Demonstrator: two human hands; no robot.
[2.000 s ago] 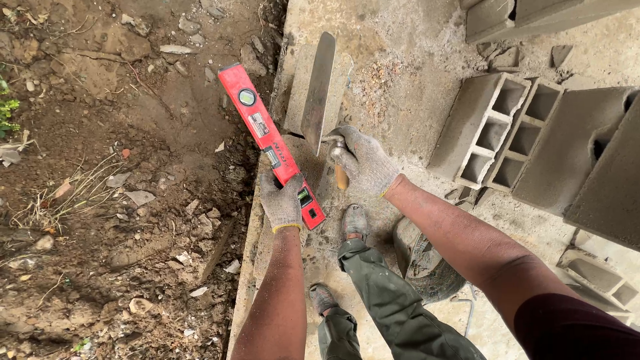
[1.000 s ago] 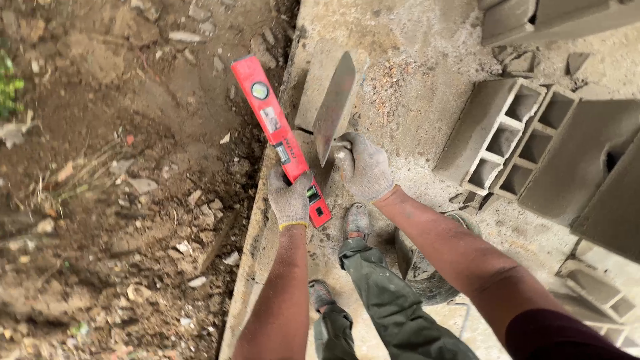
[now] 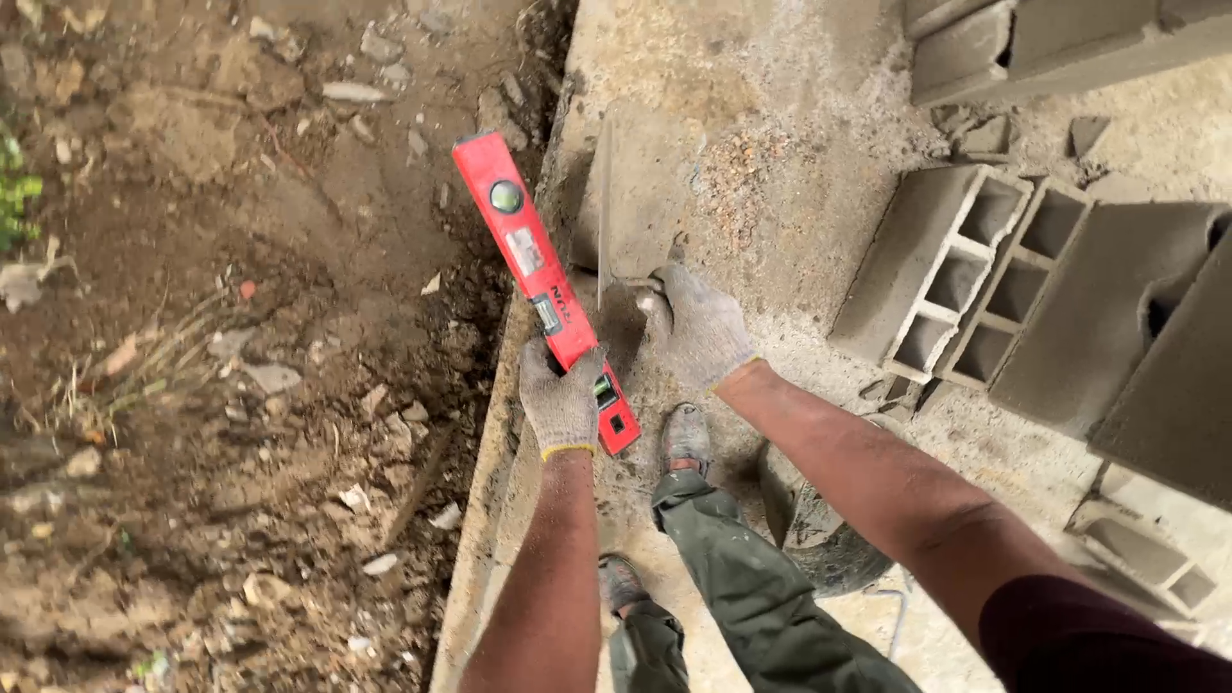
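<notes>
My left hand (image 3: 563, 399), in a knitted work glove, grips a red spirit level (image 3: 547, 289) near its lower end. The level slants across the edge of the concrete slab, with its round vial toward the far end. In my right hand (image 3: 701, 322), gloved too, is a trowel (image 3: 604, 217); its blade is turned edge-on and shows as a thin strip. The trowel's handle is hidden by my fingers. Beyond the blade a concrete block (image 3: 640, 192) sits at the slab's edge.
Hollow concrete blocks (image 3: 914, 269) stand at the right, with more at the top right (image 3: 1088, 43). A dark bucket (image 3: 818, 529) is beside my leg, partly behind my right arm. Rough soil (image 3: 241, 385) with stones borders the slab (image 3: 481, 539) on the left. Loose gravel (image 3: 741, 183) lies on the slab.
The trowel in my right hand has rotated, from its blade face showing to nearly edge-on. My left hand keeps its hold on the spirit level.
</notes>
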